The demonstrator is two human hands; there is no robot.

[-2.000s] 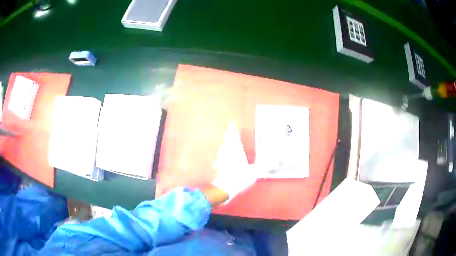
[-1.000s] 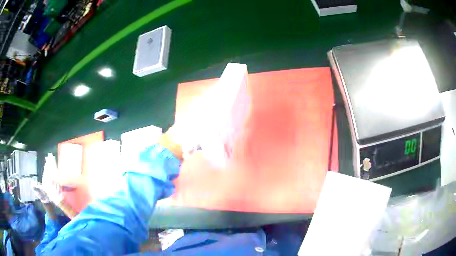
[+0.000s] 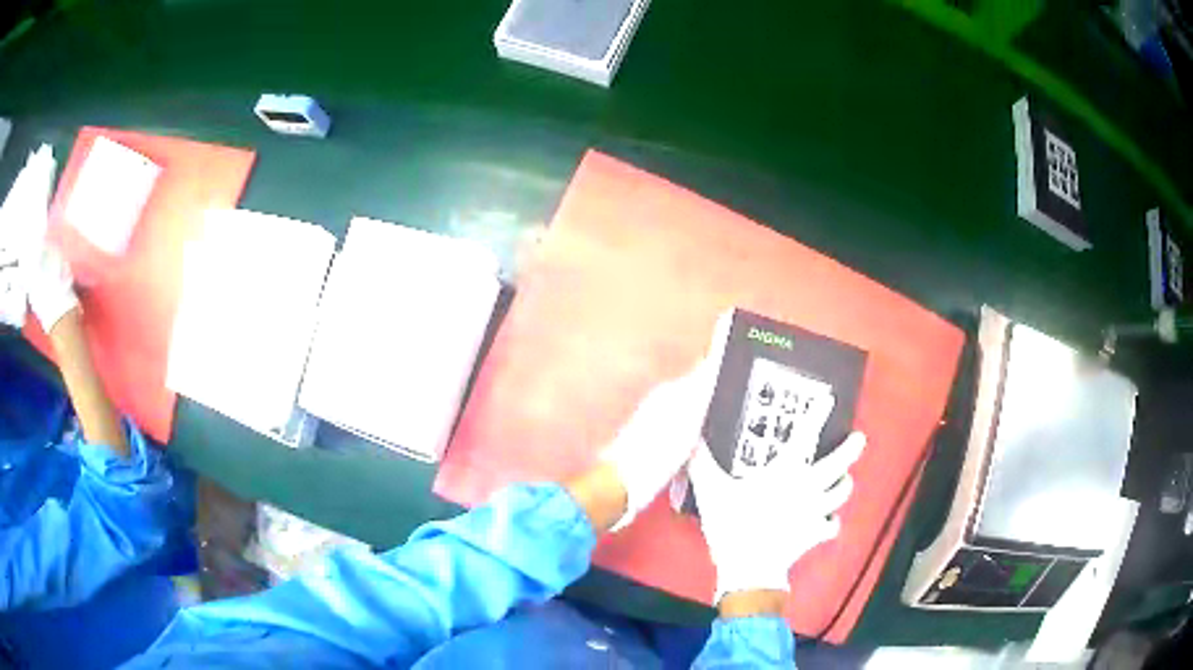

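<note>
A retail box lies on the red work mat, its black printed face with the white picture grid and green brand word upward. My left hand, in a white glove, is at the box's left edge, its fingertips partly hidden beside the box. My right hand, also in a white glove, lies over the lower part of the black face with fingers spread and the thumb at the lower left. Both hands hold the box.
Two white boxes lie left of the mat. A weighing scale stands to the right. A small timer, a grey-faced box and a black-faced box lie farther back. Another person's gloved hands are at a second red mat.
The retail box, tilted and glaring white a second ago, now lies with its black face up on the mat. My right hand has come into view on it. The view has shifted.
</note>
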